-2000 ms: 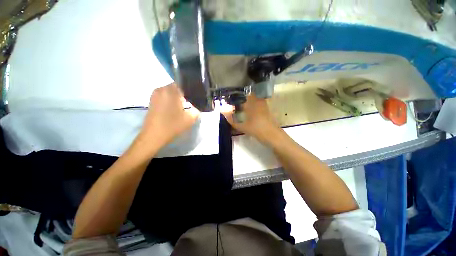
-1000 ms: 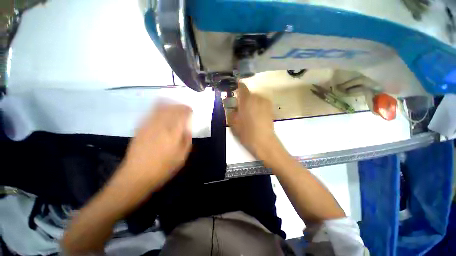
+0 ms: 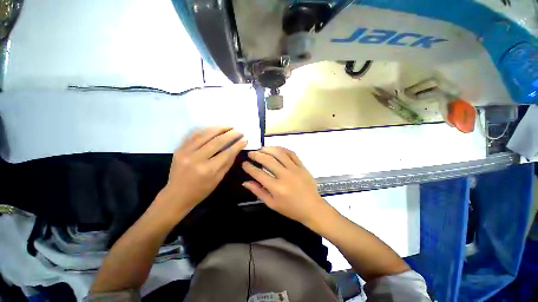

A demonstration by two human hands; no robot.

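Note:
A light garment panel (image 3: 118,127) lies across the table left of the needle, its right end under the machine head (image 3: 383,59). A dark line runs along its upper part, and a narrow black strip (image 3: 262,121) shows at its right edge. A black garment panel (image 3: 100,177) lies below it, towards my lap. My left hand (image 3: 203,162) is shut on the light panel's front edge, fingertips on top, thumb hidden. My right hand (image 3: 283,180) is just right of it, curled on the black cloth at the strip's lower end. Both are below the presser foot (image 3: 259,88).
Thread snips (image 3: 398,106) and an orange item (image 3: 461,115) lie on the machine bed at the right. A grey edge strip (image 3: 413,173) borders the table front. A blue crate (image 3: 445,236) stands below right. Pale and dark cloth pieces (image 3: 76,250) are heaped below left.
My right hand has moved from beside the needle down to the table's front edge. My left hand has come down to the panel's front edge. The view has shifted slightly.

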